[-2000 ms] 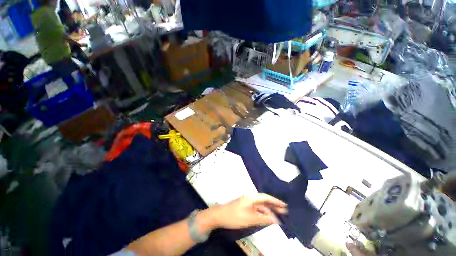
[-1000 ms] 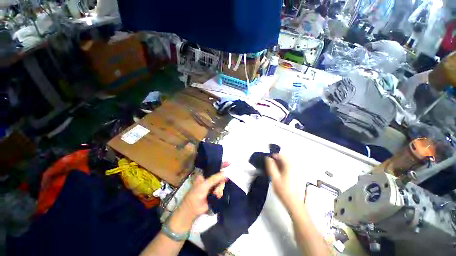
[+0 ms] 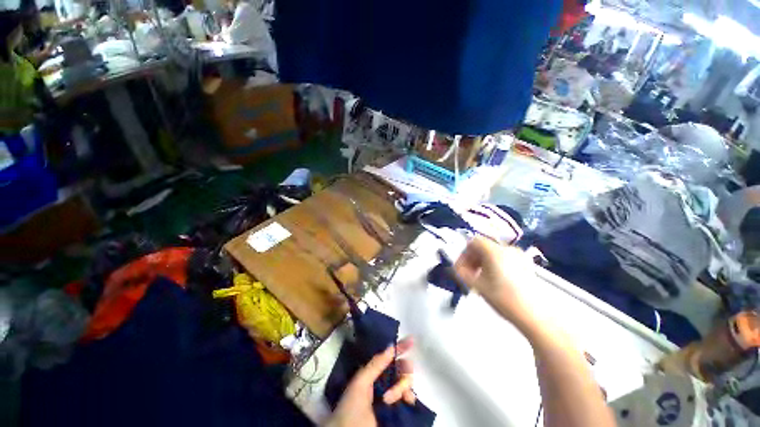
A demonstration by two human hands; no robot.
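Observation:
My left hand (image 3: 379, 388) is at the bottom centre, its fingers closed on a navy cut strip (image 3: 377, 329) over the front edge of the white machine table (image 3: 492, 359). More navy cloth hangs below that hand. My right hand (image 3: 492, 271) is farther forward over the table, its fingertips pinching a small navy piece (image 3: 446, 279). The right hand's piece is blurred and partly hidden by the fingers.
Brown cardboard (image 3: 308, 250) lies at the table's left, with a yellow bag (image 3: 260, 307) and red bag (image 3: 137, 283) beside it. A navy garment heap (image 3: 150, 367) is at lower left. The machine head (image 3: 667, 404) is at lower right. Grey pieces (image 3: 650, 238) lie behind.
The hands have moved apart, my right hand forward with the small piece, my left hand lower with the strip. The crossed navy pieces no longer lie spread between them. The view has shifted.

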